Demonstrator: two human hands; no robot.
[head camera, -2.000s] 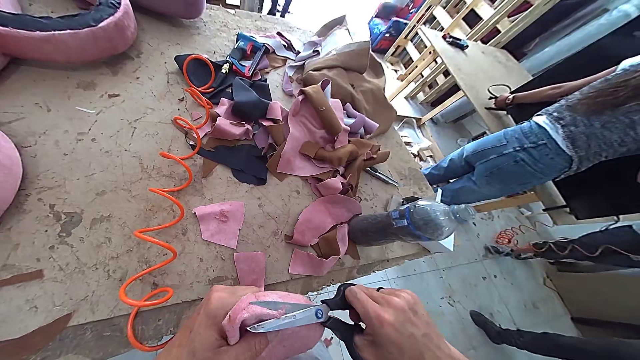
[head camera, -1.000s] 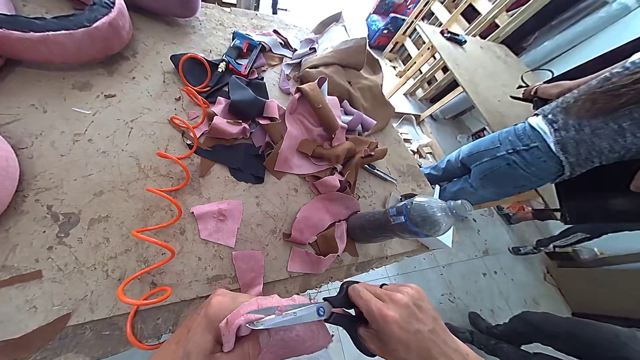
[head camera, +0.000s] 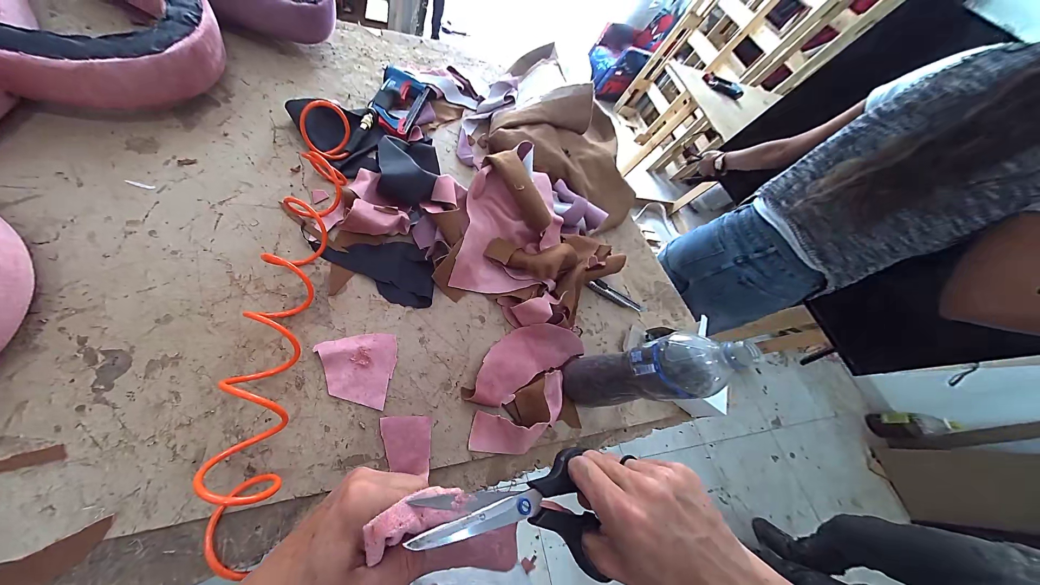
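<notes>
My right hand (head camera: 650, 516) grips the black handles of a pair of scissors (head camera: 520, 505), its blades parted and pointing left. A folded piece of pink fabric (head camera: 406, 520) is pinched in my left hand (head camera: 349, 528), with the blades lying over and against it. Both hands are at the table's near edge. Just beyond them lie a small pink scrap (head camera: 405, 443), a larger pink scrap (head camera: 360, 370) and a curved pink and brown scrap (head camera: 524, 366). Part of the fabric hangs below the blades.
A coiled orange air hose (head camera: 280, 414) crosses the wooden table (head camera: 162, 325) to a pneumatic stapler (head camera: 400, 101). A plastic bottle (head camera: 650, 370) lies by a heap of fabric scraps (head camera: 504, 219) and a cutter knife (head camera: 615, 295). Pink padded parts (head camera: 122, 73) sit upper left. A person (head camera: 812, 211) stands at right.
The scissor blades have opened wider over the pink fabric than one second ago. The person at right has shifted, and their arm reaches further toward the wooden frames.
</notes>
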